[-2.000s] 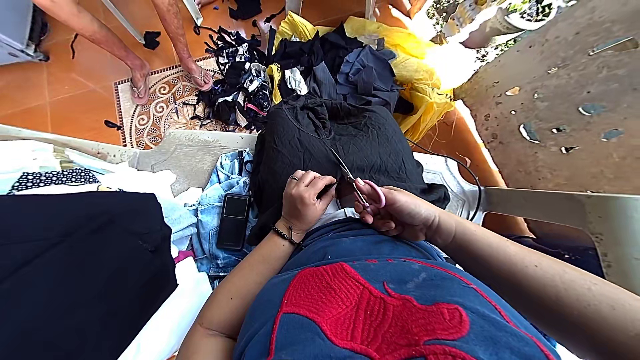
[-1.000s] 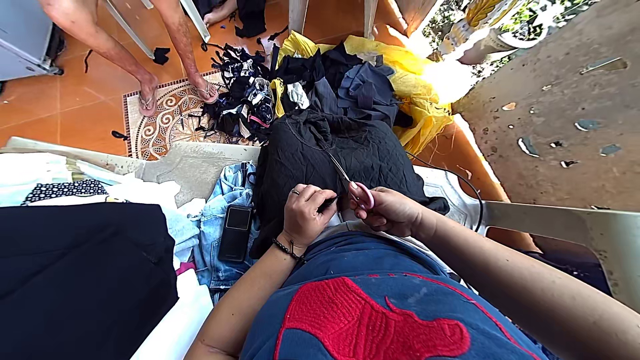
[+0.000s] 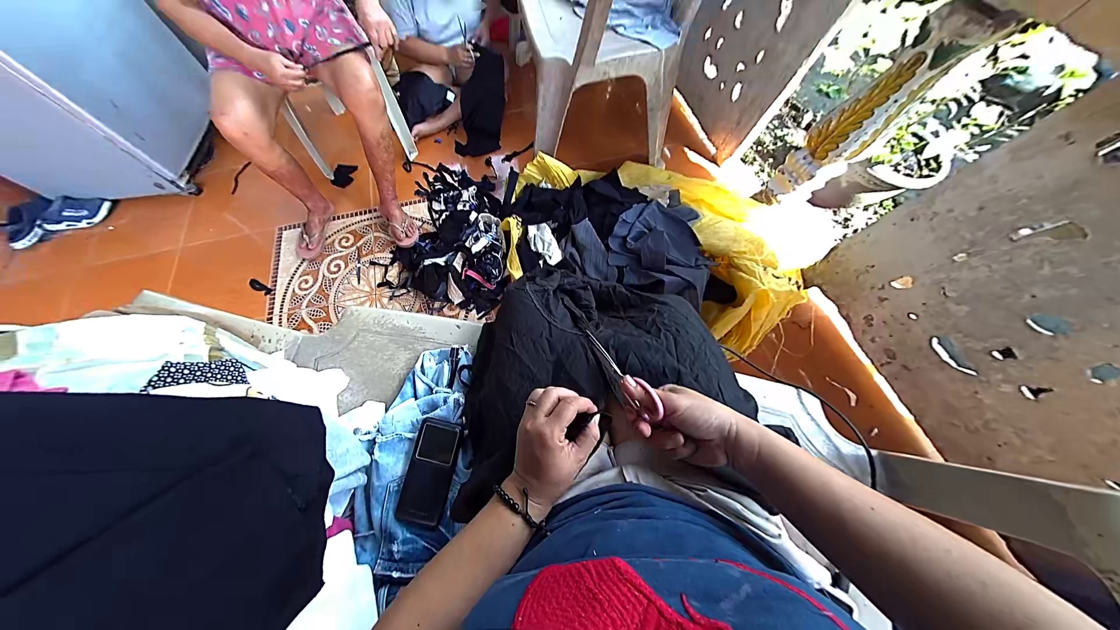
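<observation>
My right hand holds a pair of scissors by pink handles, blades pointing up and to the left over black cloth on my lap. Just left of it, my left hand is closed on a small piece of black fabric; how far the piece runs is hidden by the fingers. A black phone-like device lies on blue denim beside my left forearm. Whether the blades touch the cloth, I cannot tell.
Folded dark cloth lies at left on lighter garments. Ahead, dark scraps lie on a patterned floor inlay, beside yellow plastic sheeting. Two people sit beyond, one holding a dark strip. A plastic chair stands behind; a pierced wall is at right.
My view has tilted up, bringing the seated people into sight. My hands stay close together over my lap, with the scissors still in the right one.
</observation>
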